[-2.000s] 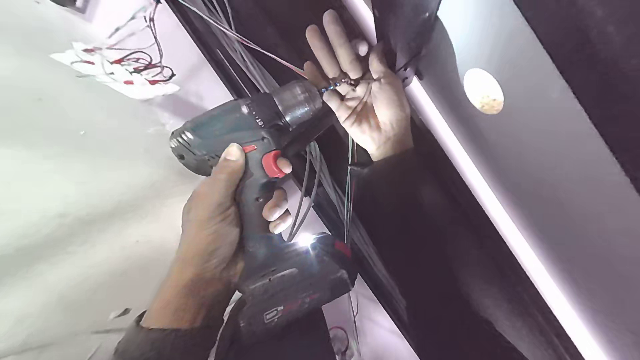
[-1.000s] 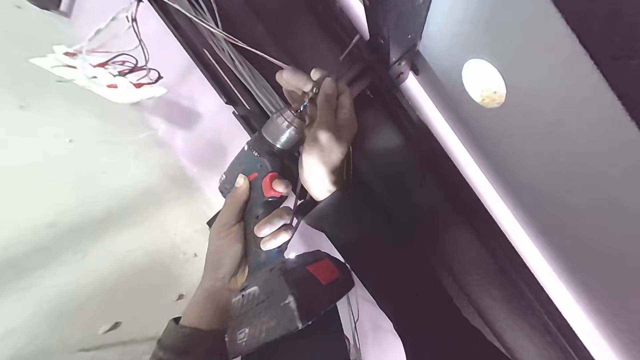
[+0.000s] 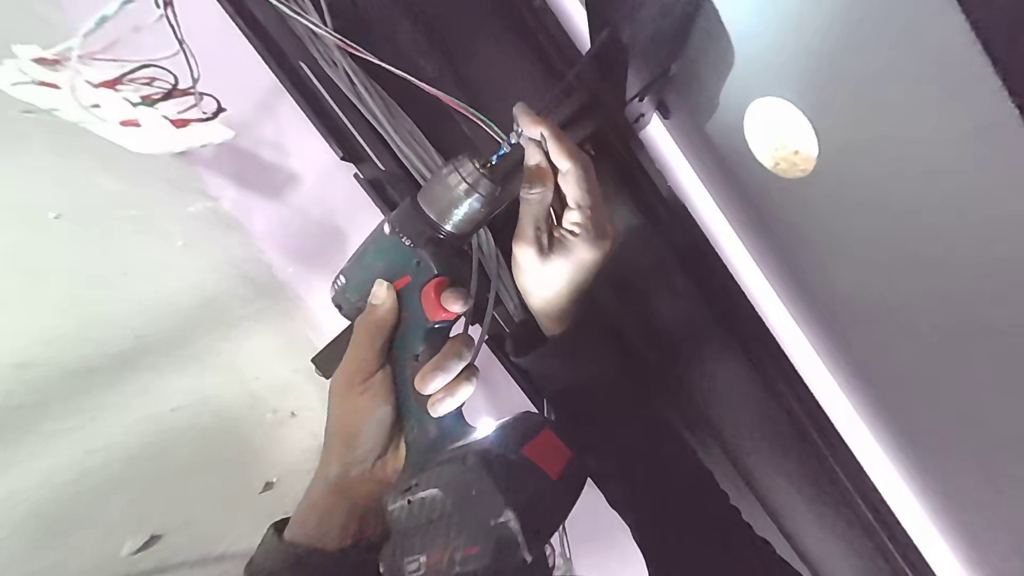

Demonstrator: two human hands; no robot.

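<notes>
My left hand (image 3: 360,400) grips a dark green and black cordless drill (image 3: 412,320), with a finger at its red trigger and the thumb beside the red slider. The metal chuck (image 3: 460,196) points up and right. From it comes a short, twisted bluish piece (image 3: 502,152); I cannot tell whether it is a bit or wire. Just beyond, my right hand (image 3: 564,224) pinches where thin red, green and white wires (image 3: 432,84) meet this piece. The fingers hide part of the contact. A small lamp (image 3: 486,428) shines on the drill's base, above the battery pack (image 3: 472,512).
A bundle of grey cables (image 3: 384,120) runs along the dark channel behind the drill. To the right are a lit light strip (image 3: 768,332) and a pale panel with a round hole (image 3: 781,138). At upper left, red and black wires lie around white fittings (image 3: 120,108).
My right hand has gone from spread fingers with the palm showing to a pinch near the chuck. The drill has tilted more steeply upward in my left hand.
</notes>
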